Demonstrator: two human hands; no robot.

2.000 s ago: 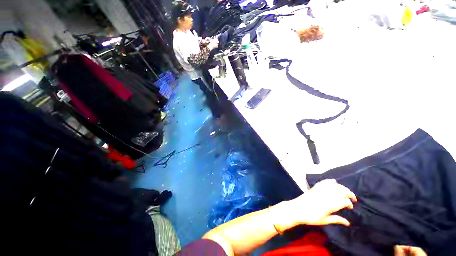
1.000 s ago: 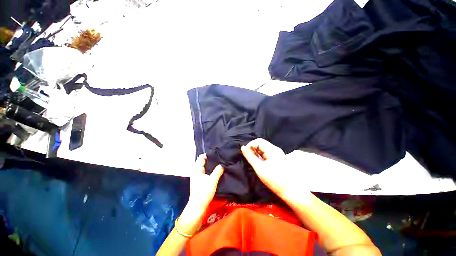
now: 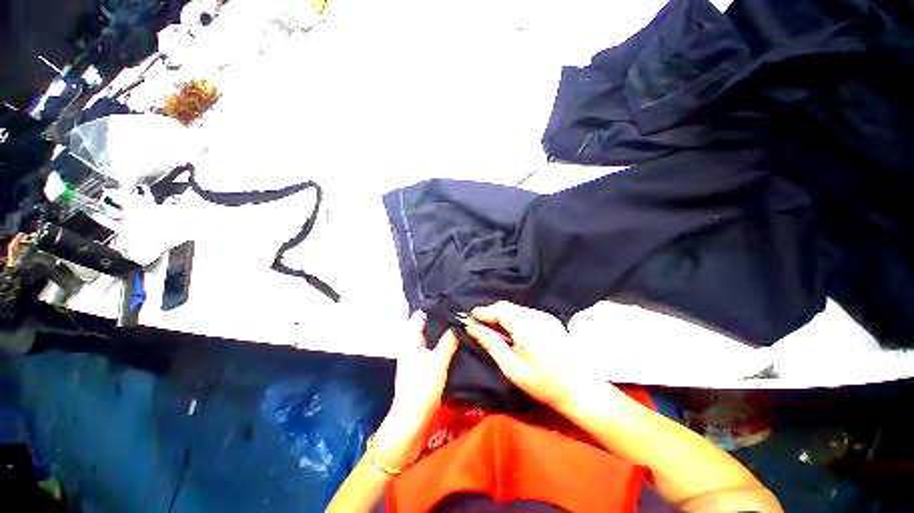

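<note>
A navy garment (image 3: 651, 240) lies across the white table, its straight edge with a pale stitch line at the left end. Its near part hangs over the table edge toward my red-orange apron. My left hand (image 3: 419, 376) grips the gathered cloth near that edge. My right hand (image 3: 523, 346) is just to its right, fingertips pinched at a fold of the cloth. A small pale glint shows at the right fingertips; whether it is a tool or thread I cannot tell.
A large navy garment pile (image 3: 802, 90) lies at the right. A black strip (image 3: 266, 192) curves on the white table (image 3: 401, 90) at the left. Beyond it are a dark phone (image 3: 177, 275), clear plastic bags (image 3: 125, 148) and a brown tuft (image 3: 190, 100). Blue floor shows below the table edge.
Since the oldest frame the view has swung down onto the garment, and both hands have come together. Over the last second, the right hand has moved slightly down and left, closer to the left hand.
</note>
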